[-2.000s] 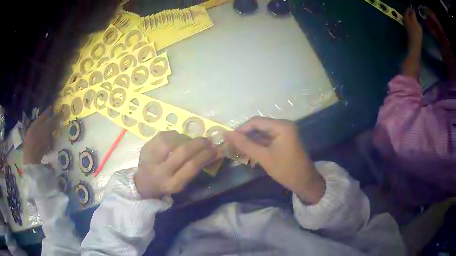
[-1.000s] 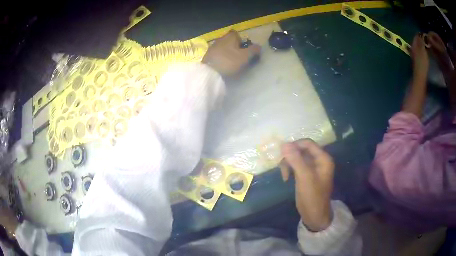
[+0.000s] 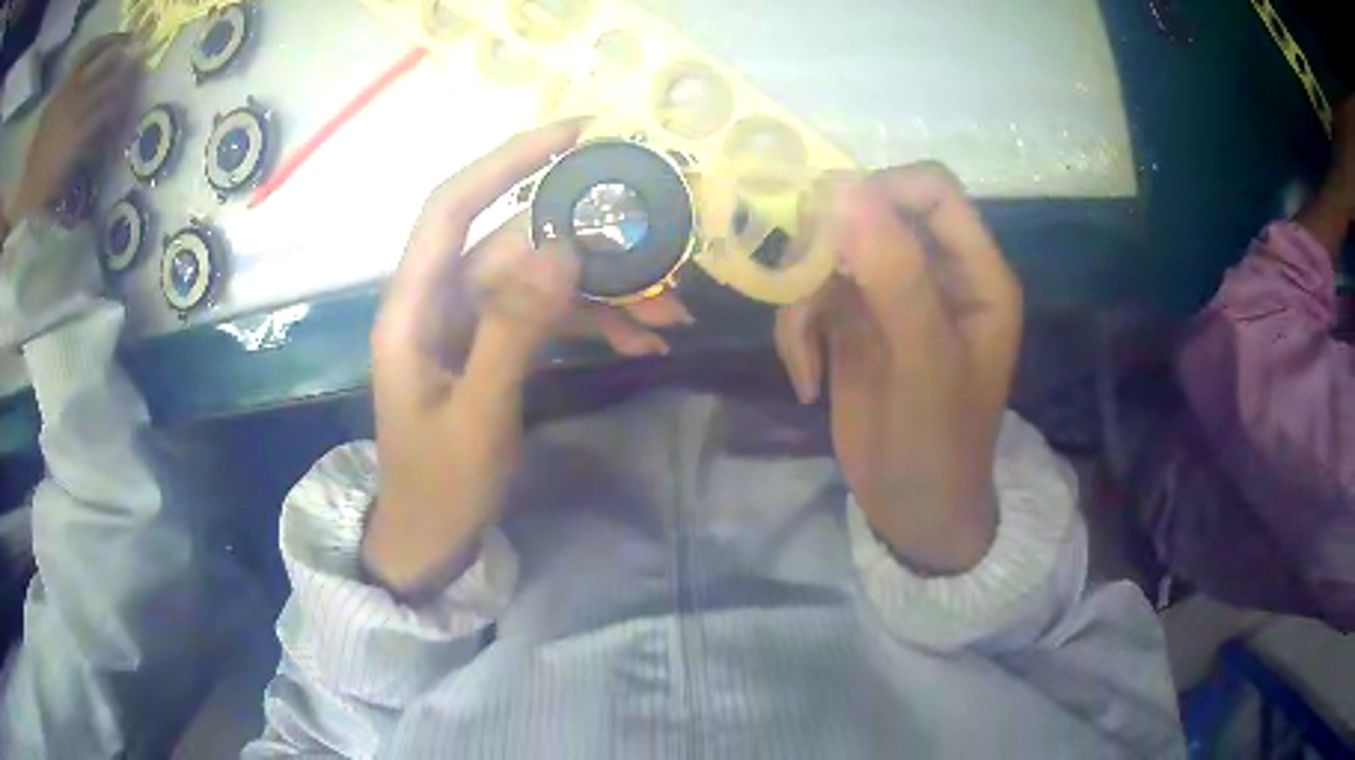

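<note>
My left hand (image 3: 461, 312) holds a round dark watch case (image 3: 642, 175) between thumb and fingers, with its shiny centre window facing up. My right hand (image 3: 907, 312) pinches a pale-yellow adhesive ring (image 3: 803, 275) by its right side. The ring is just right of the case; the view does not show clearly whether their rims touch. Yellow die-cut sheets (image 3: 696, 97) with round holes lie on the mat behind both hands.
Several dark cases with pale rings (image 3: 234, 150) lie at left on the whitish mat (image 3: 1011, 104). A red stick (image 3: 339, 128) lies beside them. Another person's hand (image 3: 75, 126) is at far left; a pink sleeve (image 3: 1278, 371) is at right.
My left hand has come back from the mat's far edge with a case. My right hand has brought the ring beside it. The view has shifted closer to my body.
</note>
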